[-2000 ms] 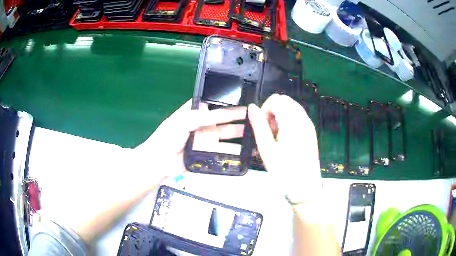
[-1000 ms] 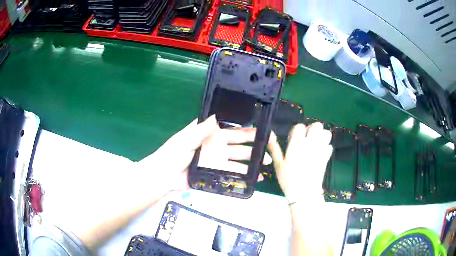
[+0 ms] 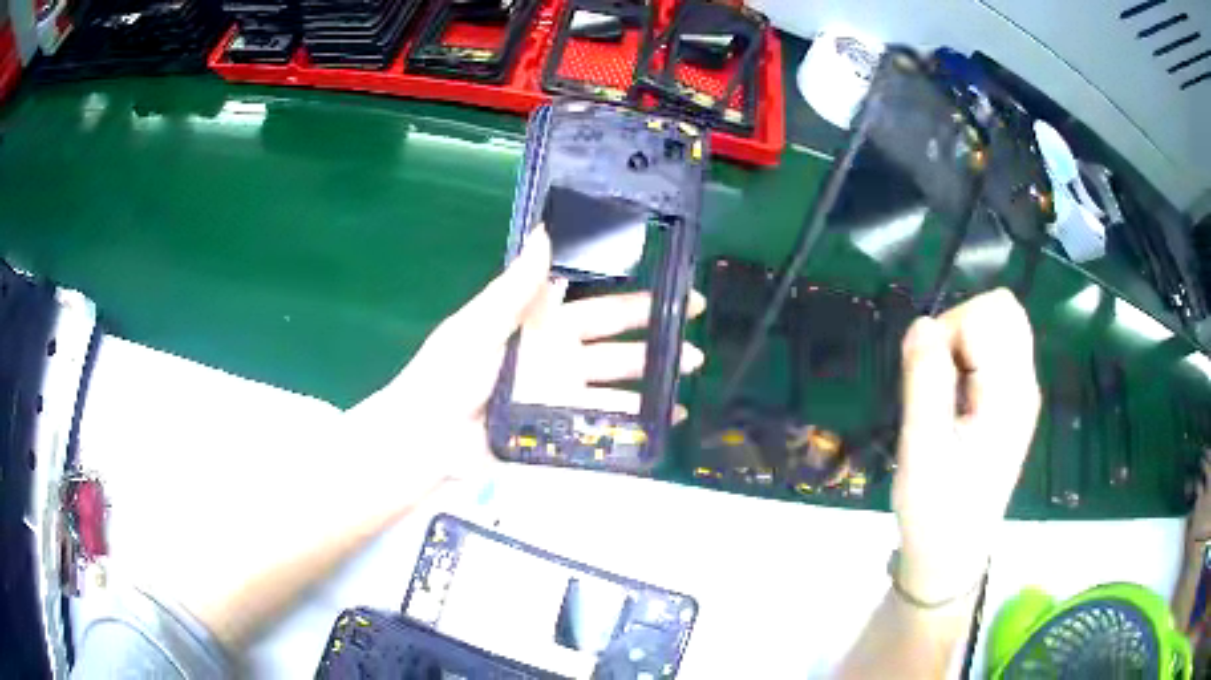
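My left hand (image 3: 584, 332) holds a stack of phone middle frames (image 3: 598, 432) upright at the centre, thumb on the left edge and fingers showing through the window. A dark shiny sheet (image 3: 594, 237) sits in the top one. My right hand (image 3: 976, 399) grips the edge of a blurred middle frame (image 3: 916, 173), tilted in the air at the right. Its lower end overlaps the view of the frames on the green surface (image 3: 834, 332); contact there cannot be told.
Green surface (image 3: 266, 253). Red tray (image 3: 531, 86) with frames at the far side. Tape rolls (image 3: 839, 80) by the grey cabinet. Middle frames (image 3: 458, 571) on the white surface (image 3: 266, 465). Green fan (image 3: 1096, 638) lower right. Red item (image 3: 89, 518) at left.
My right hand has moved right from beside the stack and now holds a raised, tilted frame. The left hand still holds its stack, slightly higher and further left than one second ago.
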